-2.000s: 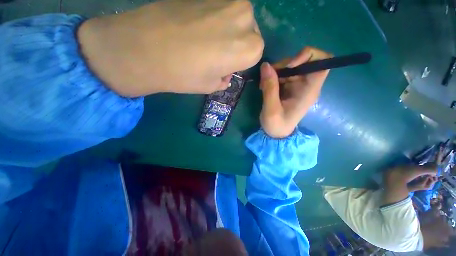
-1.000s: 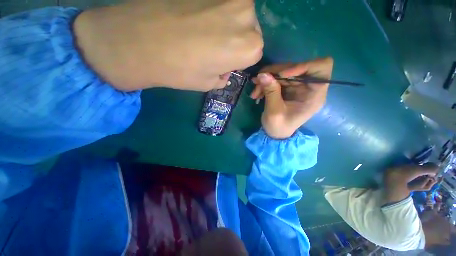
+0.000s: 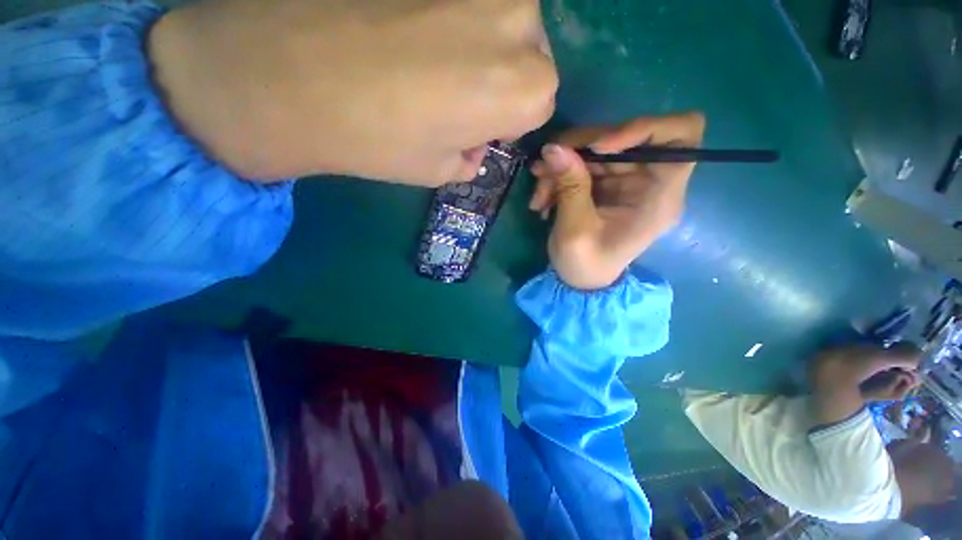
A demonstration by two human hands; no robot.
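Observation:
An open black phone unit [image 3: 460, 224] lies at a slant on the green bench mat, its silver and blue circuit board showing in the lower half. My left hand [image 3: 369, 95] is large at the upper left, its fingertips at the phone's top end; its curled fingers are mostly hidden, so its hold is not clear. My right hand [image 3: 612, 195] is just right of the phone and grips black tweezers [image 3: 691, 155], which point left towards the phone's top end. The tweezers' tips are too small to make out.
The green mat [image 3: 359, 285] has small whitish scraps at right. Single dark handsets [image 3: 852, 30] lie at the far upper right. A pale rail [image 3: 907, 222] is at right. Another person's arm in a white sleeve [image 3: 796, 464] reaches over parts at lower right.
The tweezers have rolled and tilted in my right hand and now lie nearly level. My left hand has barely moved. The far handset at upper right has shifted slightly right and down.

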